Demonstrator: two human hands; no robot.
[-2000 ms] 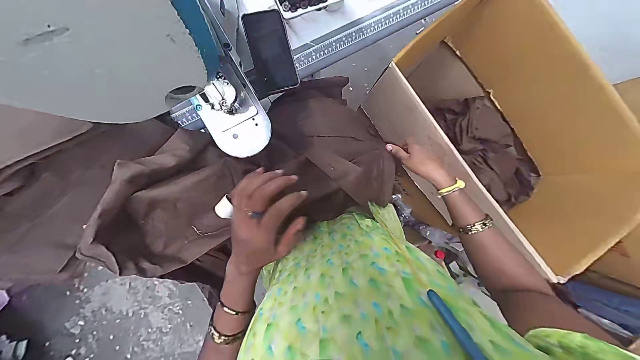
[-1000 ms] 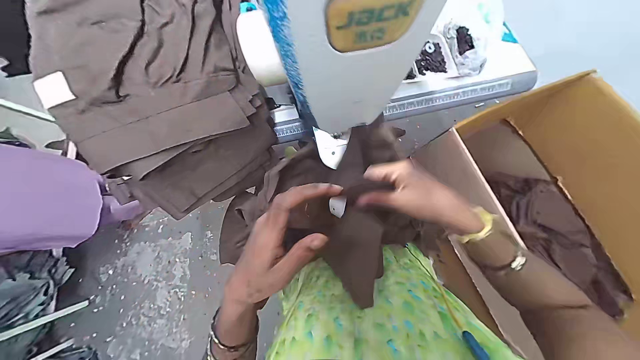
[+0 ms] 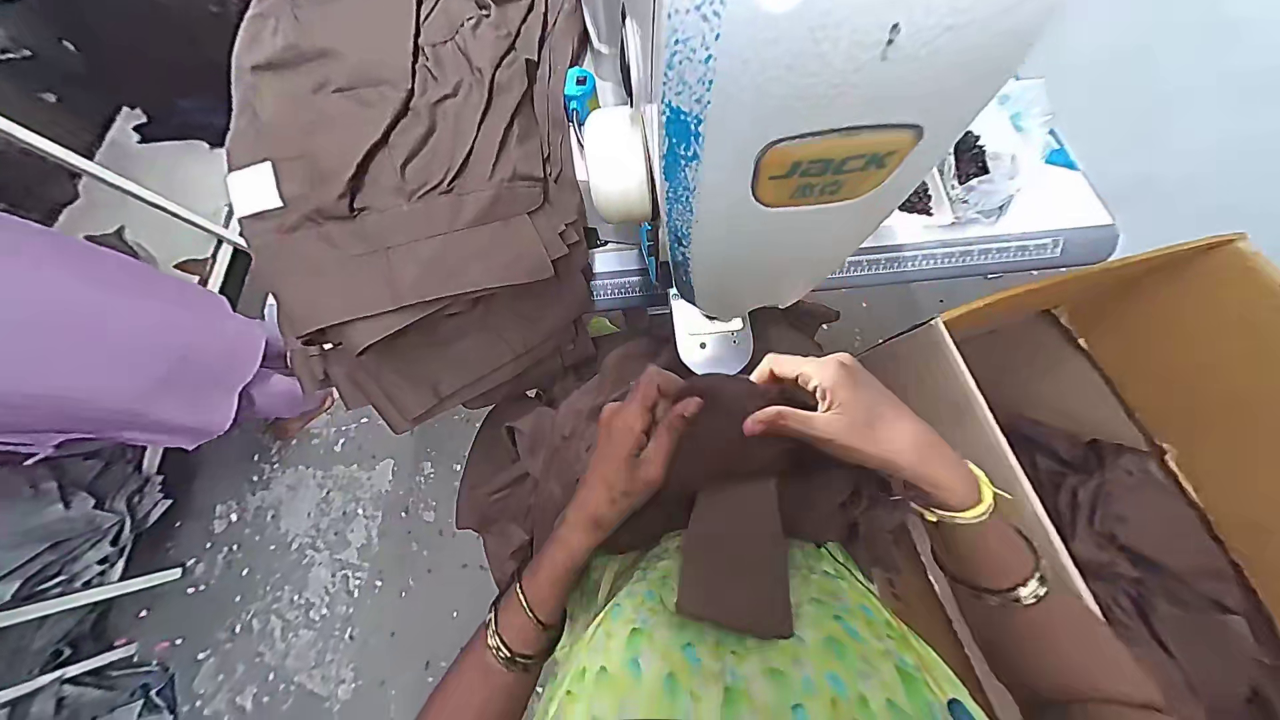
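Note:
Brown fabric lies bunched over the end of the sewing machine's narrow bed, with a flat brown strip hanging over my lap. My left hand pinches the cloth on its left side, just below the bed's tip. On the other side, my right hand grips the fabric between thumb and fingers near the same tip. The white machine head, marked Jack, stands above and hides the needle area.
A stack of brown garments is at the upper left. An open cardboard box holding brown cloth stands at the right. A person in purple clothing is at the left. Plastic bags with dark small items lie on the machine table.
Compared with one second ago, my right hand has moved away from the left, and the left fingers have closed on the cloth. The view has swung since two seconds ago.

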